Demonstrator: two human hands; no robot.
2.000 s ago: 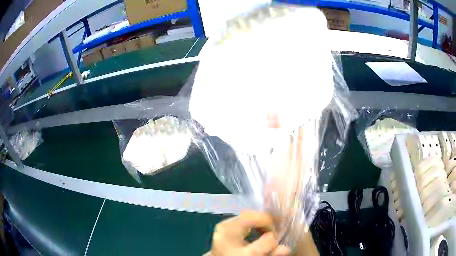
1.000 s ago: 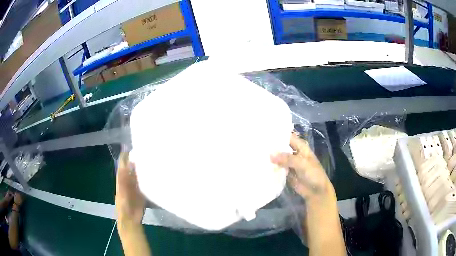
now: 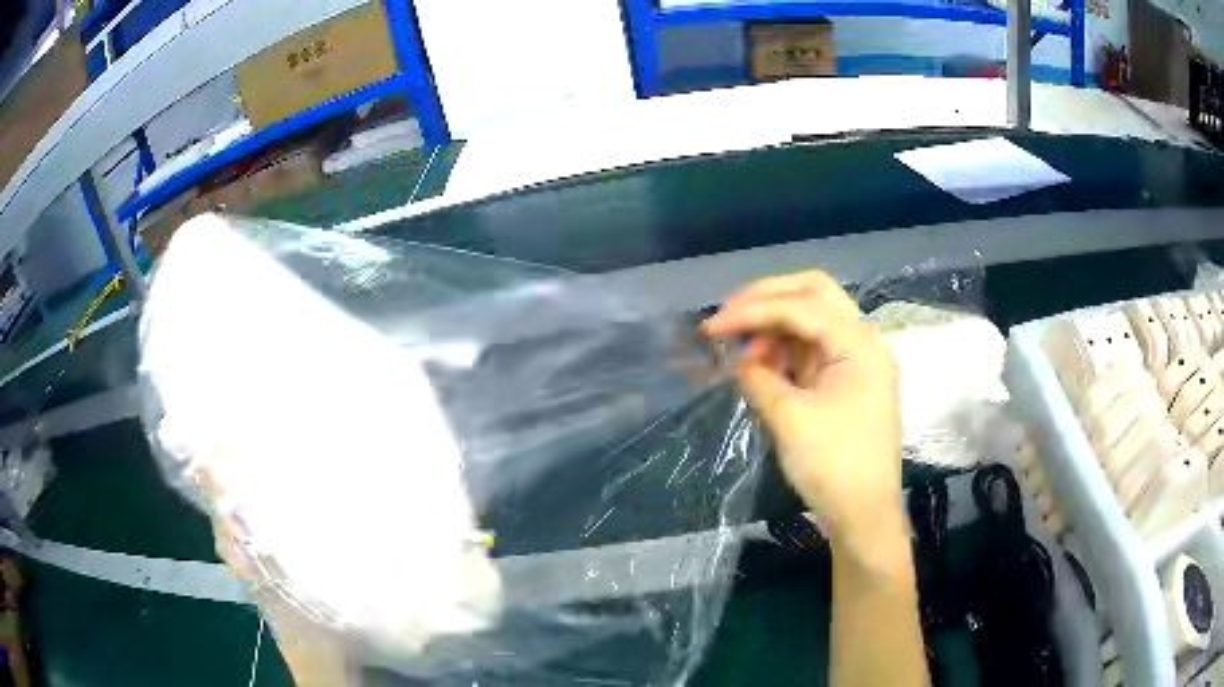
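Observation:
A large white main unit [image 3: 302, 430], overexposed, is tilted on its edge at the left inside a clear plastic bag [image 3: 591, 443]. My left hand [image 3: 248, 564] is mostly hidden behind the unit and bag; it supports the unit from behind at its lower left. My right hand [image 3: 819, 389] pinches the bag's edge between thumb and fingers, right of centre, and the film is stretched between it and the unit.
Another bagged white unit [image 3: 940, 376] lies behind my right hand. Coiled black cords [image 3: 1000, 577] lie beside a white divided tray [image 3: 1074, 470] of cream parts at the right. A paper sheet [image 3: 983, 169] lies on the far belt. Pale metal rails cross the green surface.
The unit has moved left and turned from facing me to edge-on. My right hand has left the unit and pulled the bag's edge out to the right. The view has shifted right.

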